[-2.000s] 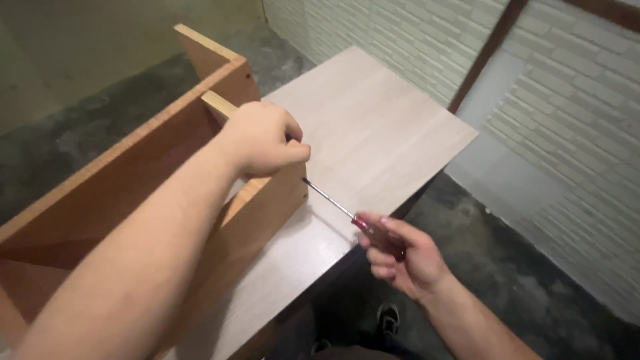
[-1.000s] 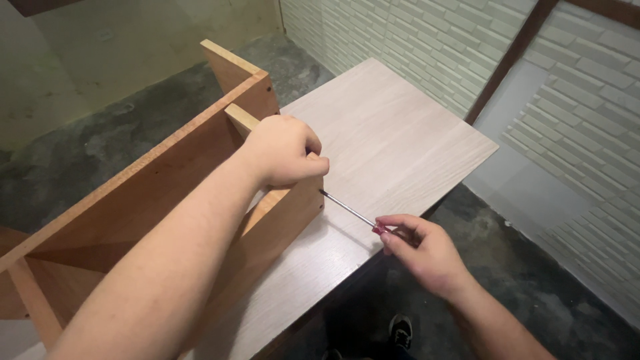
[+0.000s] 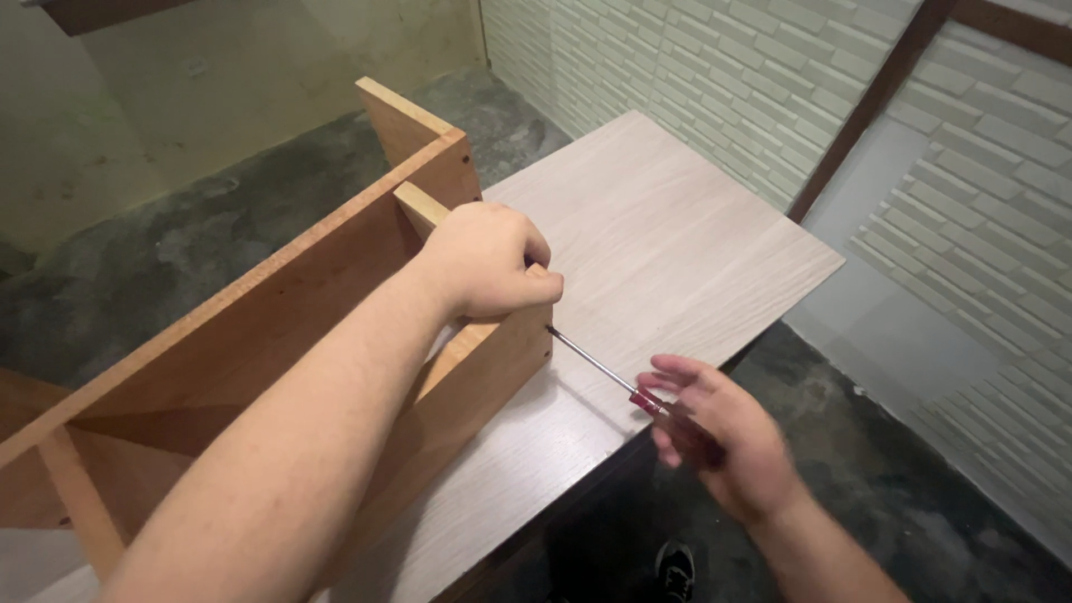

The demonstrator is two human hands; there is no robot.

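Note:
A wooden shelf unit (image 3: 494,385) lies on a pale wood-grain tabletop (image 3: 670,226). My left hand (image 3: 494,260) grips the end of one of its boards, near the corner. In my right hand (image 3: 720,435) is a screwdriver (image 3: 595,363) with a dark red handle, the fingers loosely around it. Its tip meets a dark screw or hole in the board's face, just below my left hand. Another dark hole (image 3: 548,354) shows below the tip. My left forearm hides part of the unit.
The tabletop's near edge runs diagonally below my right hand. A shoe (image 3: 674,569) is on the dark floor (image 3: 854,469) beneath. A wall with brick-pattern panels (image 3: 712,92) stands beyond the table, and a plain wall (image 3: 209,92) is at the upper left.
My right hand has shifted its hold on the screwdriver; its fingers were pinched at the front of the handle a second ago and are now looser. My left hand stays on the board.

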